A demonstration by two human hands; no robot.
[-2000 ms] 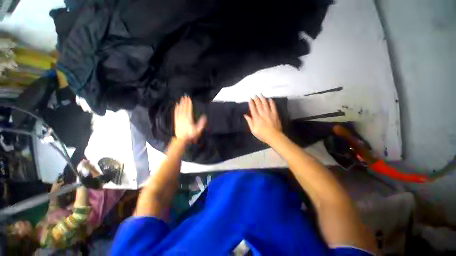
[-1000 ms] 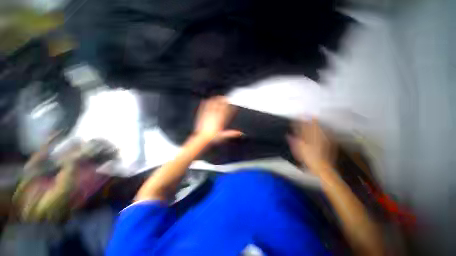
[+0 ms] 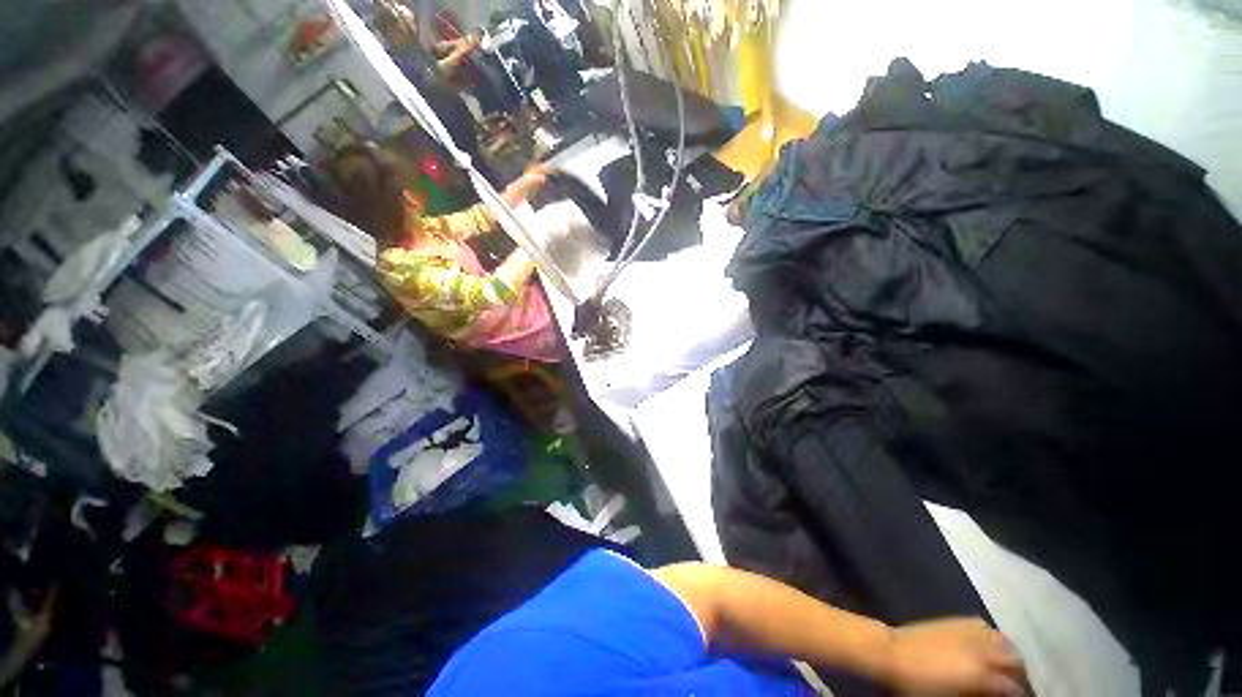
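Note:
The black trousers lie on the white table at the lower right, with one narrow leg running down toward the bottom edge. My left hand is low in the picture at the end of my bare forearm, over or beside that leg. Its fingers point right and look bent; whether they grip cloth cannot be told. My right hand is out of the picture. The iron is not in view. A large black garment pile lies beyond the trousers and fills the right side.
A person in a striped yellow top sits at a neighbouring station on the left. A blue crate and a red crate stand on the floor at left. A metal rack holds pale cloth. A pale diagonal pole crosses near the person.
The view has swung to the left, showing the workshop floor and the seated person. My left hand now appears low at right, its fingers less spread. My right hand and the iron have left the picture.

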